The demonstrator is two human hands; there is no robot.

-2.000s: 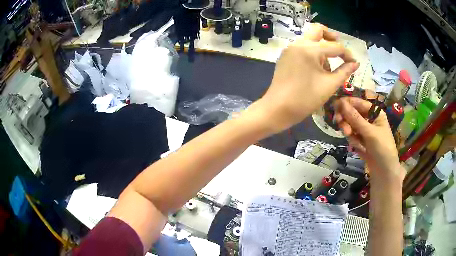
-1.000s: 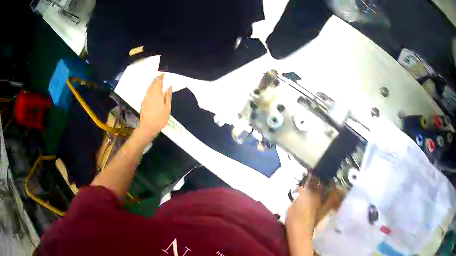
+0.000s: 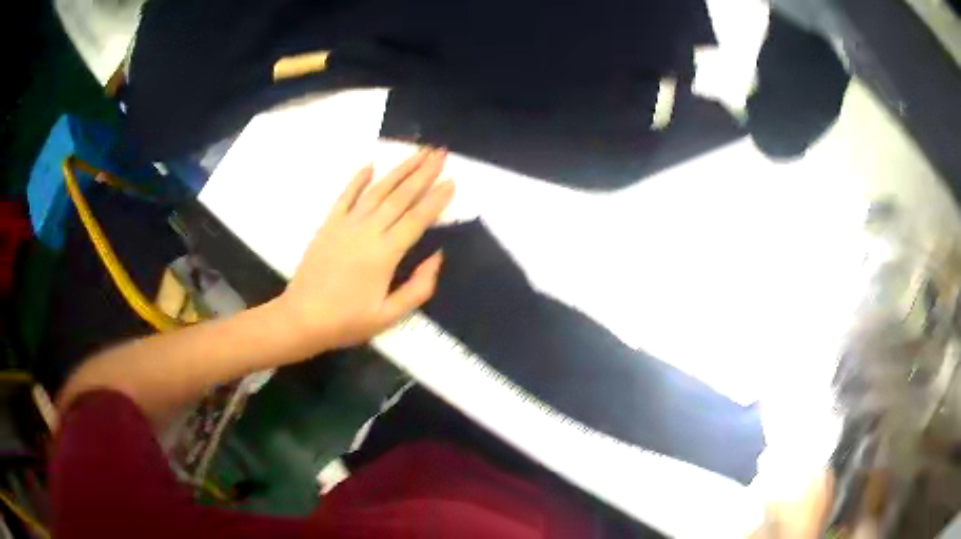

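Observation:
A dark fabric panel [image 3: 590,358] lies along the front of the white table, its right end bluish in the glare. My left hand [image 3: 364,258] lies palm down at the panel's left end, fingers extended and thumb apart, gripping nothing; it hides part of that end. My right hand [image 3: 801,511] is at the bottom right, overexposed, blurred and cut off by the edge, below the panel's right end. Its fingers cannot be made out.
A large dark heap of fabric [image 3: 474,95] with a yellowish tag [image 3: 301,65] lies behind. A smaller dark piece [image 3: 798,90] is at its right. A ruler scale [image 3: 506,390] runs along the table edge. The right side is blurred.
The view has moved closer to the panel and left along the table. My left hand has moved right onto the panel's left end. The machine head is no longer clearly visible.

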